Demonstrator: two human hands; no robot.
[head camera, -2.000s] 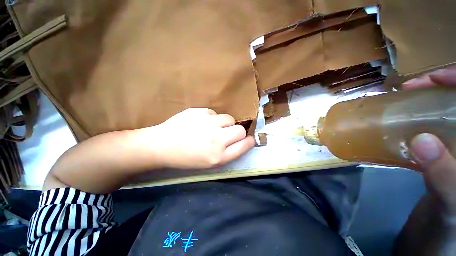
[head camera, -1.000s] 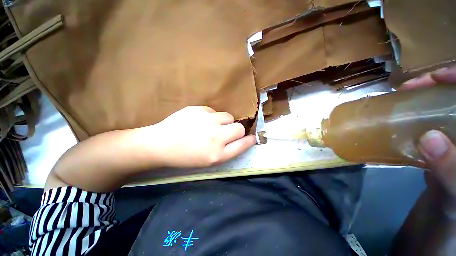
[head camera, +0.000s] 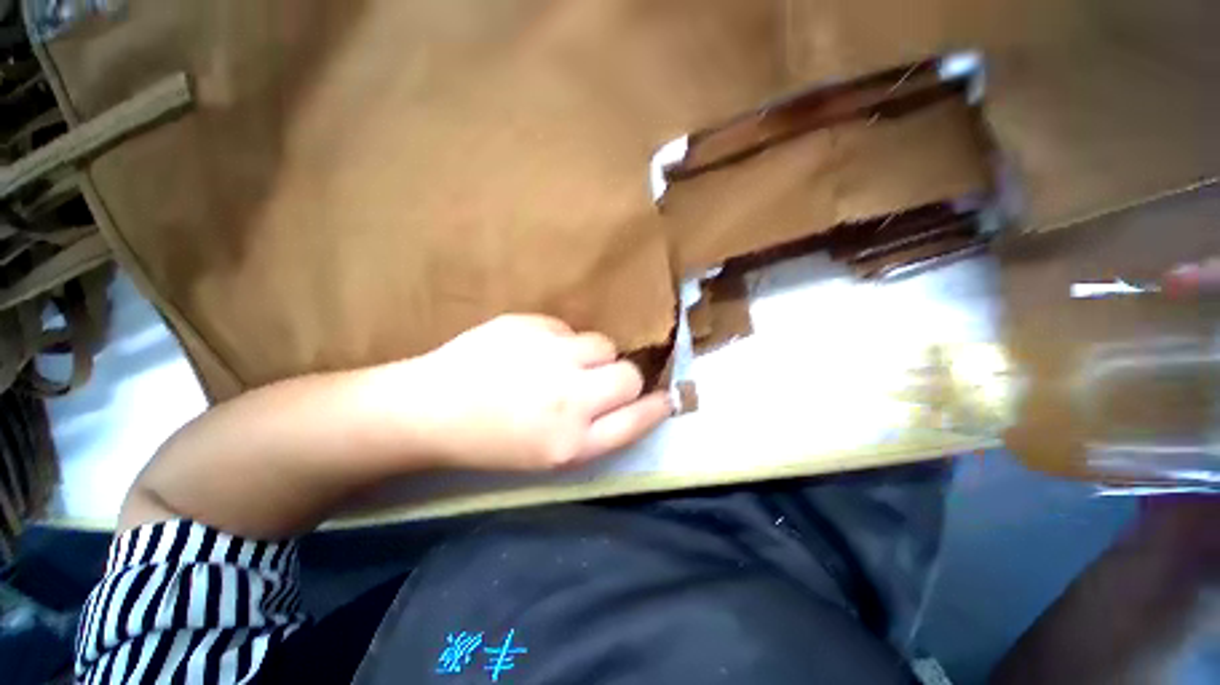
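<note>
The brown bag body panel (head camera: 401, 174) lies flat, with a stepped cut-out near its lower right. My left hand (head camera: 535, 395) has its fingers curled on the panel's lower edge, at the left corner of the cut-out. Dark brown shows under the edge beside the fingertips. My right hand (head camera: 1185, 278) is blurred and mostly hidden or cut off at the right. It holds the amber glue squeeze bottle (head camera: 1104, 368), which lies sideways with its pale neck pointing left, apart from the panel corner. The nozzle tip is too blurred to make out.
White corner bits (head camera: 669, 167) line the cut-out, with lower panel layers (head camera: 763, 201) inside it. Brown straps (head camera: 80, 288) and a strap tab (head camera: 134, 114) are at the left. The white tabletop (head camera: 836, 381) has a yellowish front edge, close to the wearer's dark apron (head camera: 642, 589).
The bottle has moved right, away from the panel corner, and is now blurred. My left hand keeps its hold on the edge. The view has shifted slightly, so the panel shows a little lower.
</note>
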